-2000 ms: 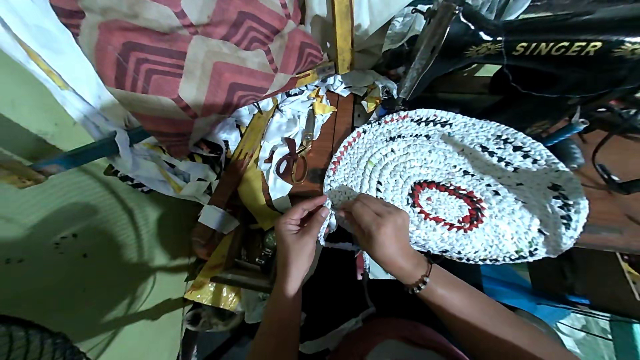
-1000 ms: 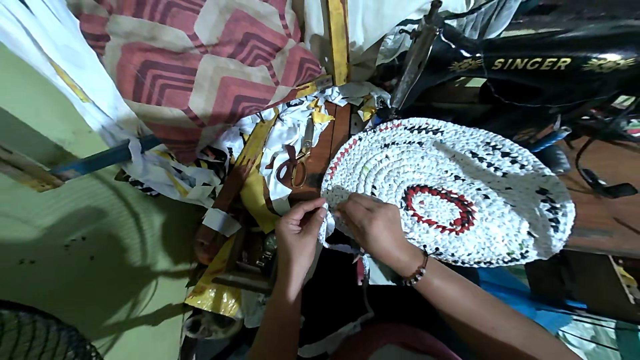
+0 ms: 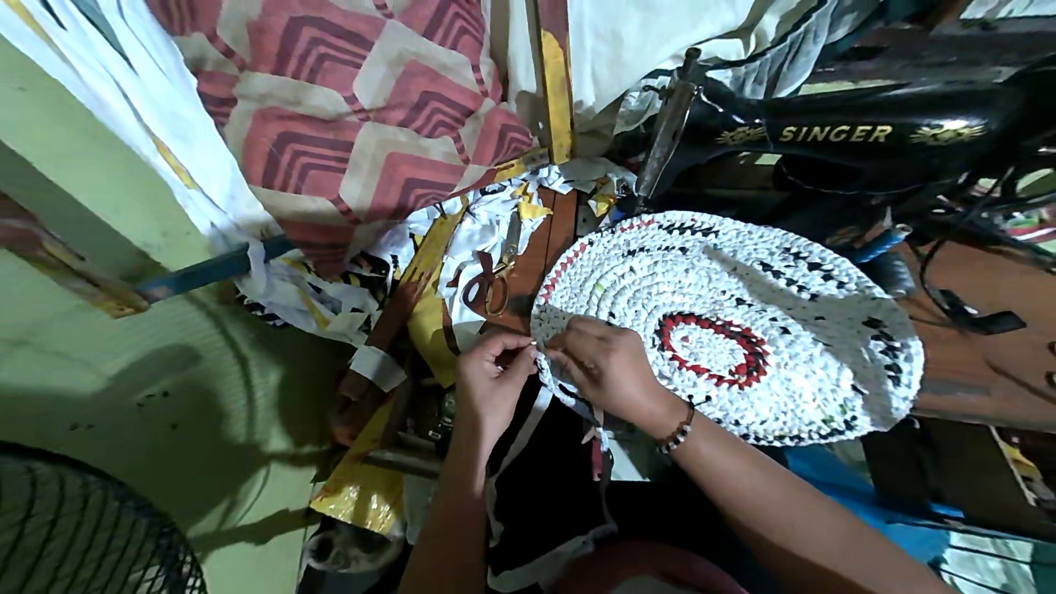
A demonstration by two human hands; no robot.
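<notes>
An oval braided rag rug (image 3: 808,355), white with black flecks and a red-and-black ring, lies on the wooden sewing table. At its left edge my left hand (image 3: 495,371) pinches a white braided fabric strip (image 3: 544,375) between thumb and fingertips. My right hand (image 3: 606,363), with a beaded bracelet at the wrist, rests over the rug's left edge, its fingertips at the same strip; what they grip is partly hidden. Loose fabric ends hang below the hands. Scissors (image 3: 497,289) with a dark strip at the handles lie beyond my left hand.
A black Singer sewing machine (image 3: 874,136) stands behind the rug. White and yellow fabric scraps (image 3: 474,239) are heaped left of it, under a red patterned cloth (image 3: 371,107). A fan guard (image 3: 91,528) is at lower left; a dark cable (image 3: 932,280) lies at right.
Both hands have stayed at the rug's left edge with only slight finger movement. The view has shifted a little.
</notes>
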